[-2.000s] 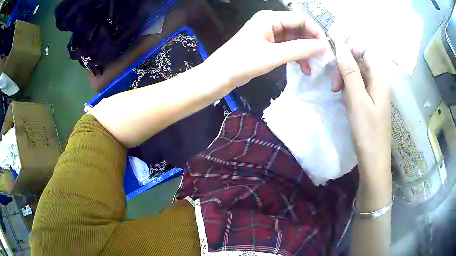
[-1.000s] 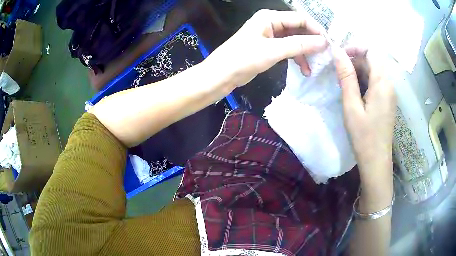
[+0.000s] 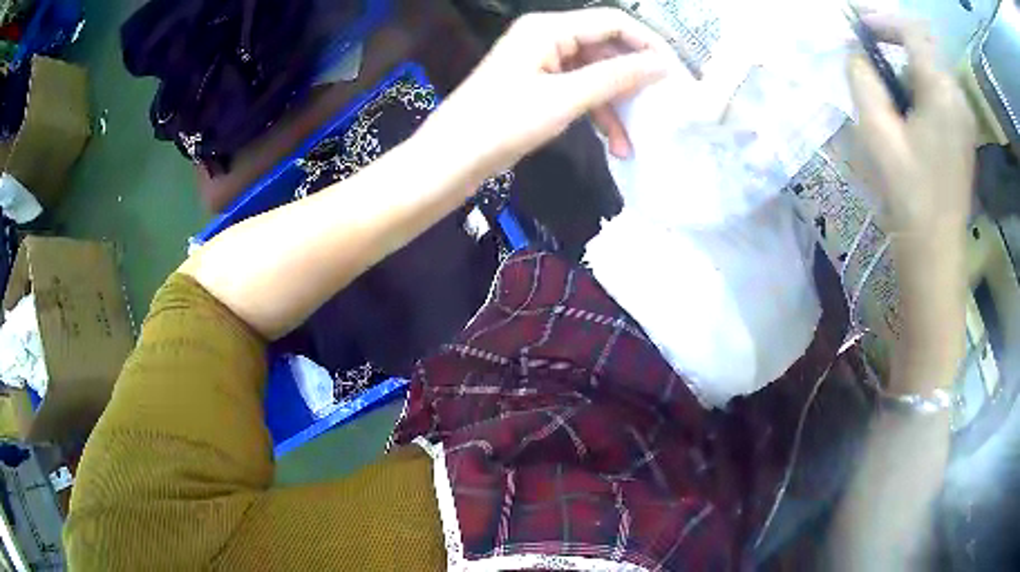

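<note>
White fabric pieces (image 3: pixel 716 279) hang in thin layers from the table edge down over the red plaid apron (image 3: pixel 559 413). My left hand (image 3: pixel 593 73) pinches their upper left edge between thumb and fingers. My right hand (image 3: pixel 917 134) is blurred, to the right of the fabric and over the table. A narrow dark tool, apparently thread snips (image 3: pixel 881 62), lies in its fingers, mostly hidden. Whether the right fingertips also touch the fabric cannot be told.
A blue crate (image 3: pixel 336 427) with dark garments and pale trim stands left of my lap. A pale machine table (image 3: pixel 984 28) with printed markings is on the right. A pale thread (image 3: pixel 808 408) hangs near the apron. Cardboard boxes (image 3: pixel 84 324) stand on the green floor at far left.
My right hand has moved away from my left, to the right, and the dark tool shows in it. My left hand has shifted slightly left with the fabric, whose layers are spread wider.
</note>
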